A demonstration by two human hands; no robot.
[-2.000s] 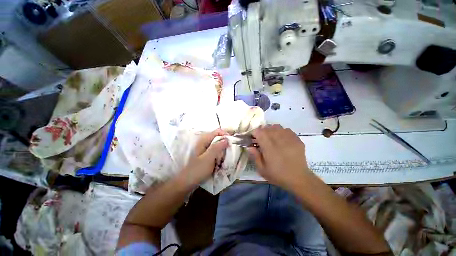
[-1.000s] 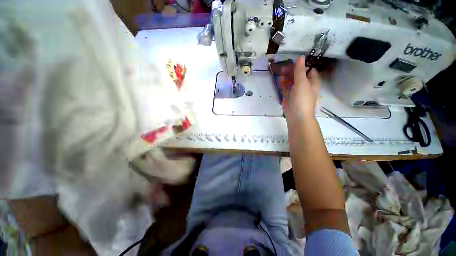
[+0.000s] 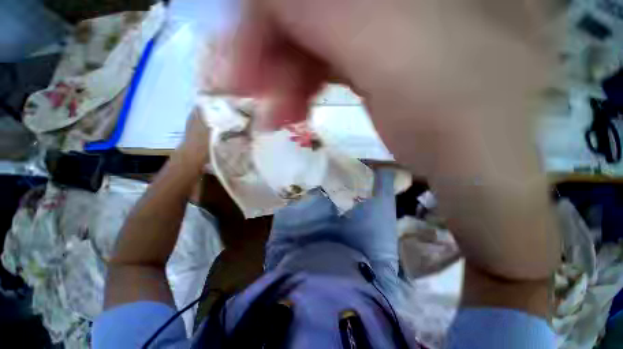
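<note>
A cream floral garment piece (image 3: 273, 160) with red flowers hangs over the table's front edge, above my lap. My left hand (image 3: 199, 126) is at its left edge, mostly hidden behind the cloth; its fingers cannot be made out. My right hand (image 3: 280, 65) is large and blurred, raised close to the camera above the cloth. Its fingers are curled, but whether they hold anything cannot be told. My right forearm hides most of the sewing machine.
Floral fabric (image 3: 65, 102) lies at the left beside a blue strip (image 3: 130, 99). Black-handled scissors (image 3: 604, 133) lie at the far right of the table. More floral cloth is bunched below left (image 3: 65, 252) and below right (image 3: 580, 272).
The garment piece has come from the left to the front of my lap. My right hand has left the area under the machine head and risen near the camera. The view has shifted.
</note>
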